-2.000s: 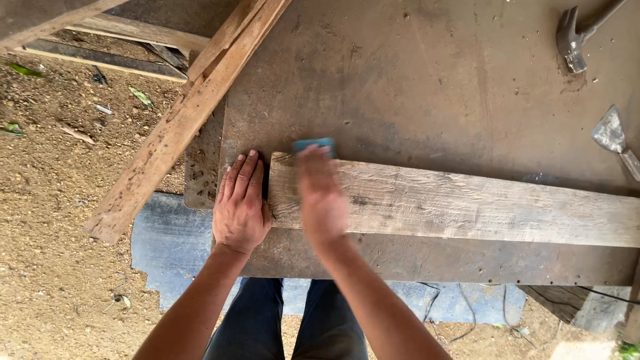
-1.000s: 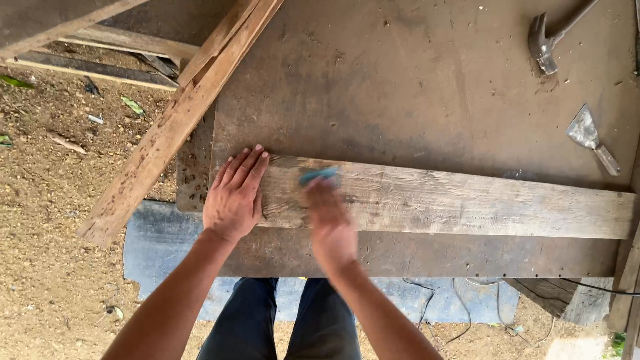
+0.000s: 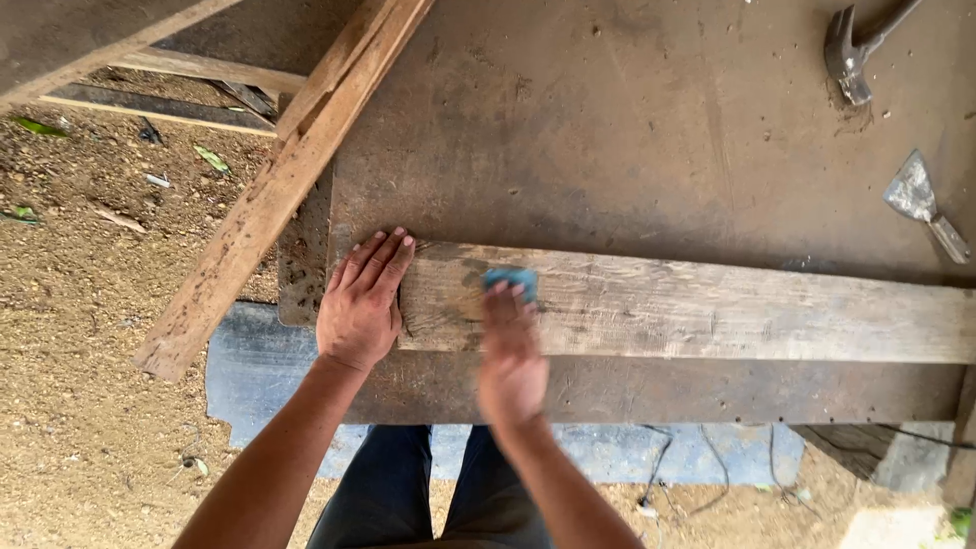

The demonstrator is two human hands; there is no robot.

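Observation:
A weathered wooden board (image 3: 686, 309) lies flat along the near side of a brown worktable (image 3: 579, 145). My left hand (image 3: 361, 297) rests at the board's left end, fingers nearly together, with no object in its grasp. My right hand (image 3: 515, 351), blurred by motion, holds a blue pad (image 3: 511, 282) against the board's face, not far from that end. The pad's underside is hidden, and its material cannot be told.
A claw hammer (image 3: 846, 57) and a putty knife (image 3: 913, 191) lie at the table's right. One rough timber (image 3: 252, 221) slants across the left corner. Below the near edge are a bluish sheet (image 3: 259, 366) and dark cables (image 3: 713, 457) on sandy ground.
The pad in my right hand was near the board's upper edge two seconds ago and is now lower on its face. My left hand stays at the board's left end.

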